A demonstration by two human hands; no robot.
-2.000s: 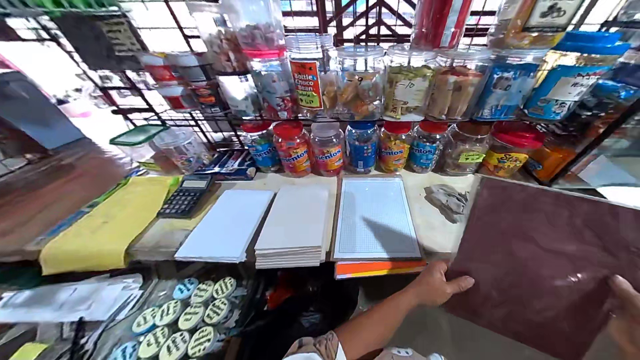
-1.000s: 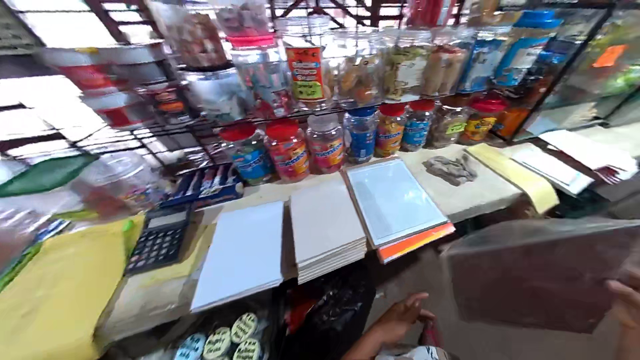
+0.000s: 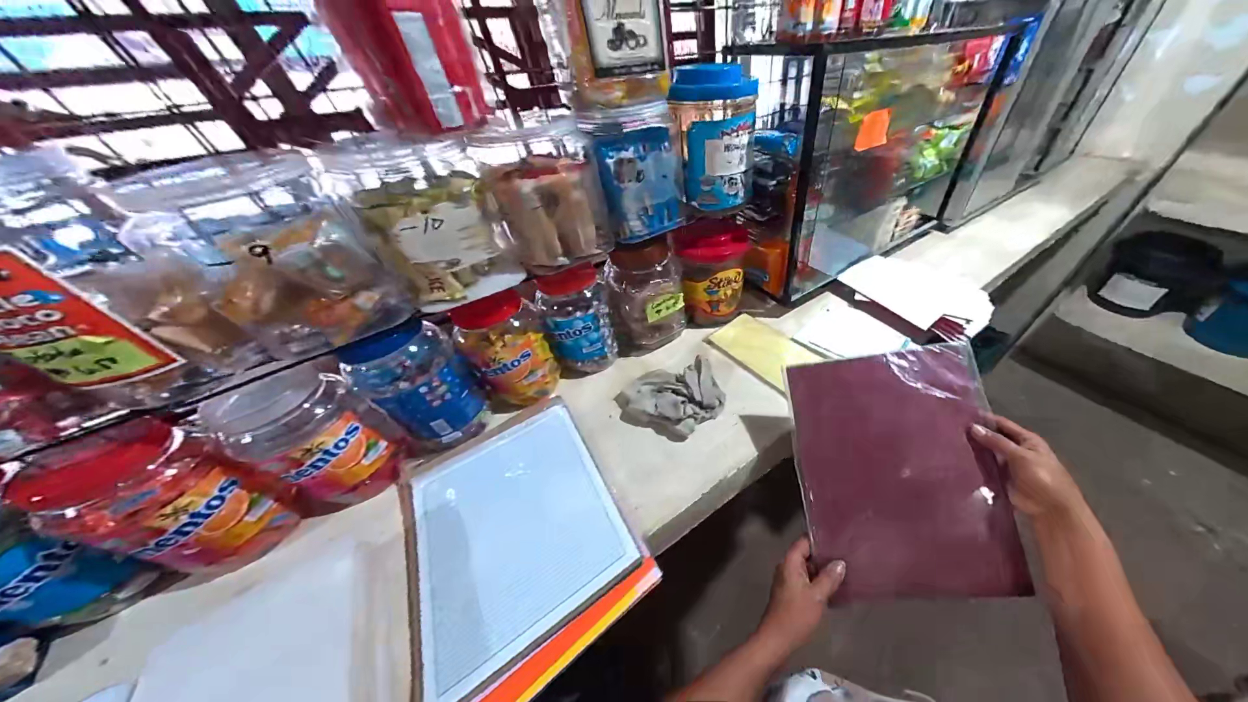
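Observation:
A maroon sheet in a clear plastic cover [image 3: 902, 478] is held up in front of the counter's edge. My left hand [image 3: 801, 595] pinches its lower left corner, thumb on the front face. My right hand [image 3: 1029, 468] grips its right edge, with the fingers partly hidden behind it. To the left on the counter lies a stack topped by a pale lined sheet [image 3: 522, 546], with orange and yellow edges showing below. A crumpled grey cloth [image 3: 675, 395] rests between that stack and the maroon sheet. A yellow sheet [image 3: 751, 349] and white papers [image 3: 916, 291] lie behind the maroon sheet.
Plastic candy jars [image 3: 414, 380] line the back of the concrete counter [image 3: 673, 487], with more jars [image 3: 429, 214] on a rack above. A glass display case [image 3: 877, 146] stands at the back right. A black container [image 3: 1160, 268] sits on a low ledge at right.
The view has swung to the right. My left hand, apart from the maroon sheet one second ago, now holds its lower left corner. The sheet now appears whole and more upright.

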